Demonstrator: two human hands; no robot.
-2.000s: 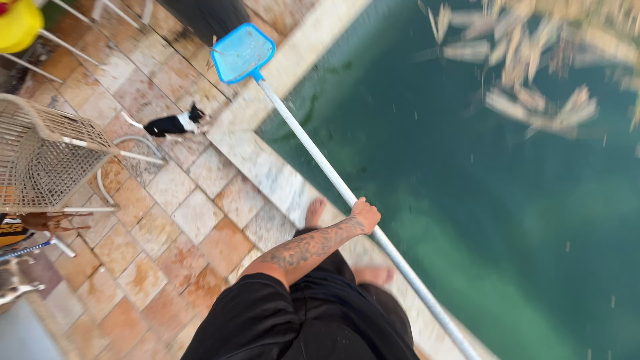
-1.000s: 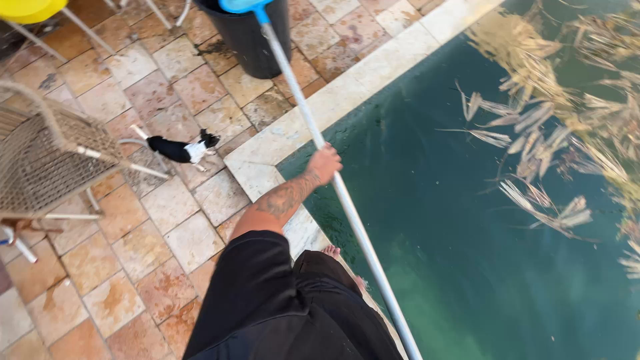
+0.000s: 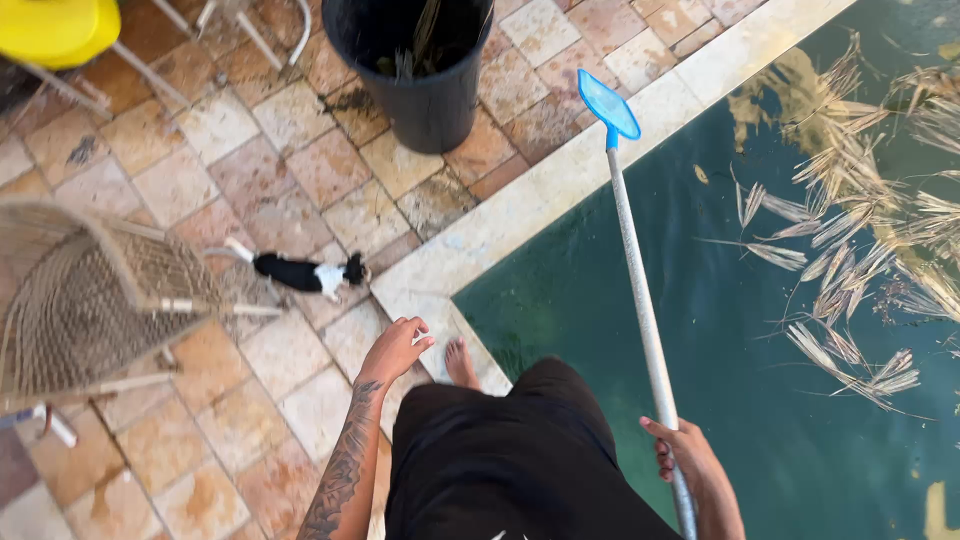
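A pool skimmer net [image 3: 609, 105] with a blue frame tops a long metal pole [image 3: 643, 300]. My right hand [image 3: 686, 454] is closed around the lower part of the pole at the lower right, over the water. The net head is over the pale stone pool edge. My left hand [image 3: 397, 346] holds nothing; its fingers are loosely curled and apart, above the paving near my bare foot [image 3: 460, 364]. Dry palm fronds [image 3: 847, 225] float on the green pool water [image 3: 555, 315] at the right.
A black bin [image 3: 427, 97] with dry leaves in it stands on the stone tiles. A black and white dog [image 3: 304, 274] is near the pool corner [image 3: 420, 289]. At the left are a woven chair [image 3: 105, 300] and a yellow seat [image 3: 56, 30].
My left hand has let go of the pole and moved off to the left. My right hand now shows on the pole. The net has moved from over the bin to over the pool edge.
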